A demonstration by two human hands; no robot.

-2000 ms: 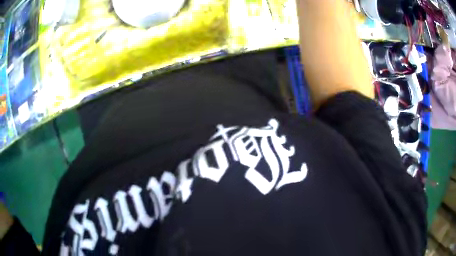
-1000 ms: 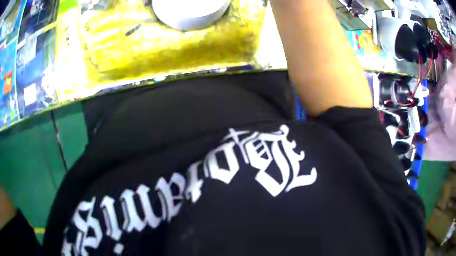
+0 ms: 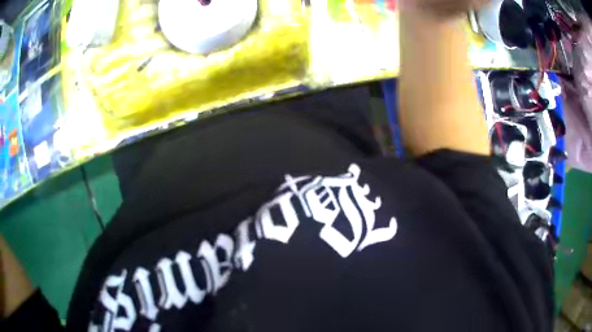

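A white round housing (image 3: 208, 29) sits in the yellow padded nest (image 3: 195, 78), cut off by the top edge, with a small dark spot at its top. A second white part (image 3: 94, 23) lies at the nest's left side. My right hand (image 3: 444, 6) is at the top edge, right of the nest, blurred and mostly cut off; its fingers and anything in them are hidden. My left hand is out of the picture; only a bit of left forearm and sleeve shows at the lower left edge.
White-and-black units (image 3: 516, 26) with red wires stand on the bench at upper right. Below them is a blue crate (image 3: 559, 188) full of similar units. Printed sheets (image 3: 39, 117) cover the bench's left end. Another person's pink clothing (image 3: 581, 110) is at the right edge.
The view has shifted back and forth. Part of my right hand now shows at the top edge, where only the forearm showed before. More of the round housing is visible.
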